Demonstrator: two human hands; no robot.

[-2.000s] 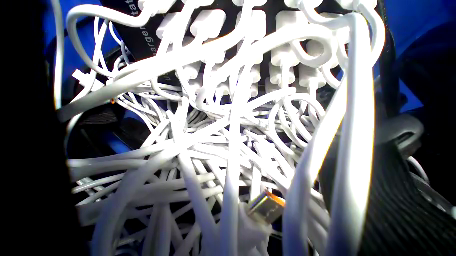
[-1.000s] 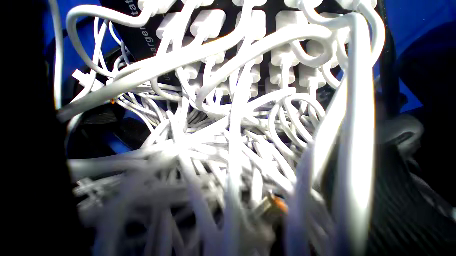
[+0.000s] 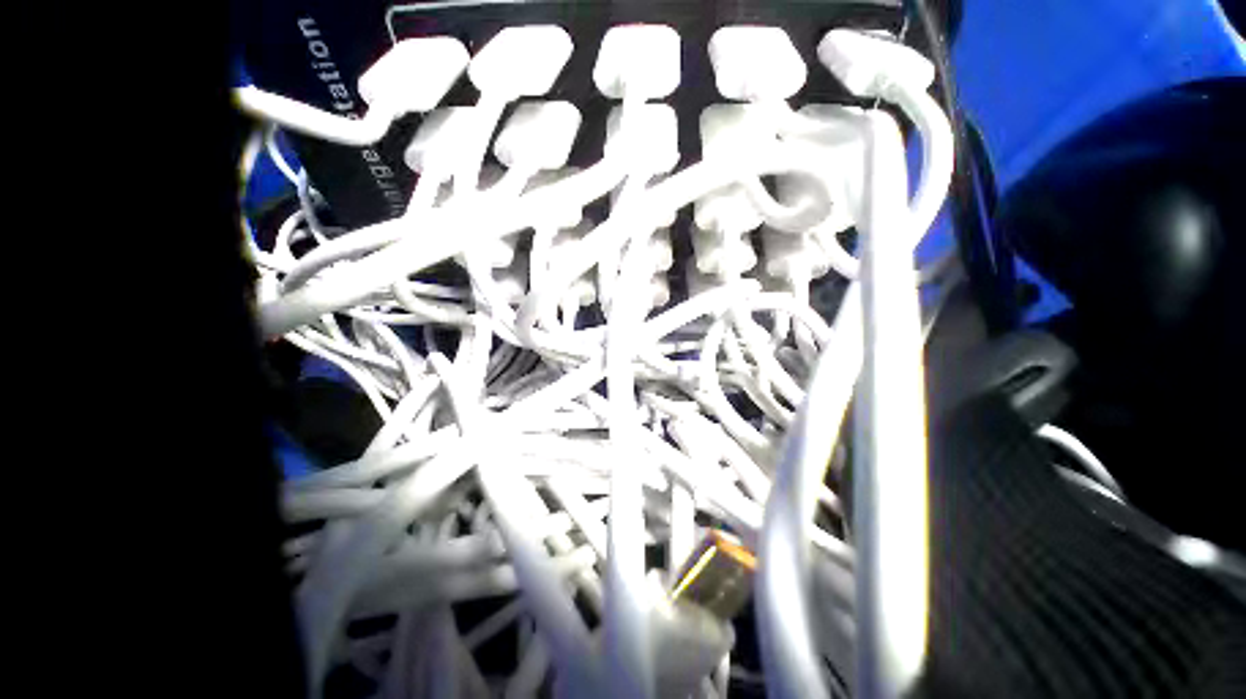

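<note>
No hand is in view. A tangle of thick white cables [image 3: 622, 451] fills the middle and lower part of the view. Above it stands a black charging station panel [image 3: 581, 103] with rows of white plugs [image 3: 638, 63] seated in it. Printed white letters, partly hidden, show at its upper left. A metal cable connector [image 3: 715, 574] with an orange inside lies tilted at the lower centre, its white housing below it. Several cables pass close to the camera and hide what is behind them.
A ribbed black fabric-like piece [image 3: 1080, 546] lies at the lower right. A dark rounded shape [image 3: 1161, 246] is at the right. Blue material [image 3: 1066, 62] shows behind, at the upper right. The left edge is black and shows nothing.
The plugs now show more fully at the top, and the whole scene has shifted left and slightly down. The black left edge is wider. The lower cables, blurred one second ago, look sharper.
</note>
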